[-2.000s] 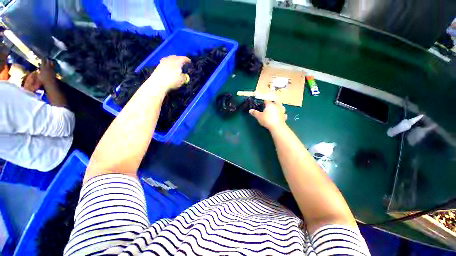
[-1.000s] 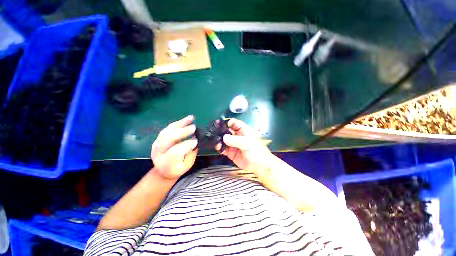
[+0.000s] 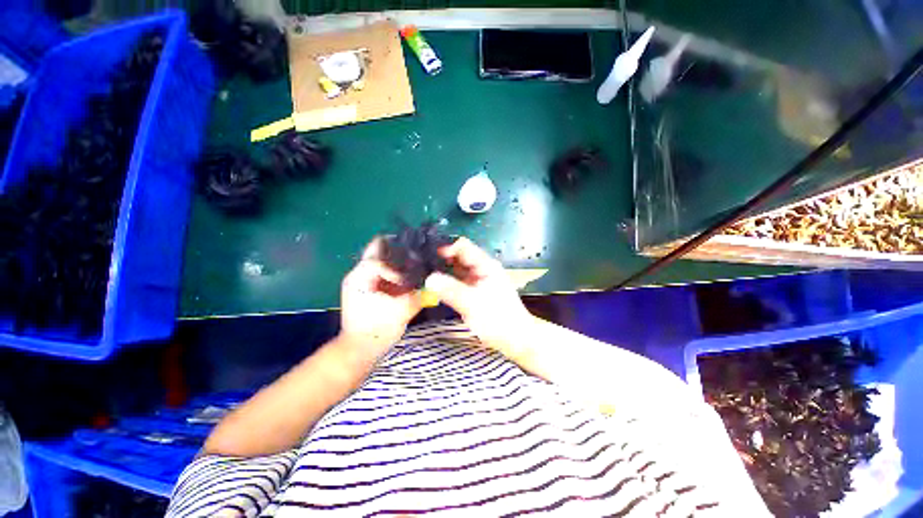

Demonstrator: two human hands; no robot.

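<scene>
A dark spiky rosette (image 3: 413, 253) is held between both hands above the near table edge, with a bit of yellow showing under it. My left hand (image 3: 376, 293) grips its left side. My right hand (image 3: 482, 291) grips its right side, with the thumb near the yellow bit. The fingers hide much of the rosette's lower part. A white glue bottle (image 3: 477, 192) stands on the green table (image 3: 385, 182) just beyond my right hand. Two dark clusters, one at the left (image 3: 231, 182) and one beside it (image 3: 298, 155), lie on the table.
A blue crate of dark clusters (image 3: 152, 192) is at left. A blue parts bin (image 3: 810, 339) is at lower right. Cardboard (image 3: 390, 81), a small tube (image 3: 422, 51), a phone (image 3: 535, 55) and a slim bottle (image 3: 624, 67) lie at the back. A dark clump (image 3: 577, 169) and clear panel (image 3: 708, 152) are right.
Two seconds ago my left hand was in the left crate and my right hand near the clusters by the cardboard. Both hands have come together at the near edge, now closed around the rosette.
</scene>
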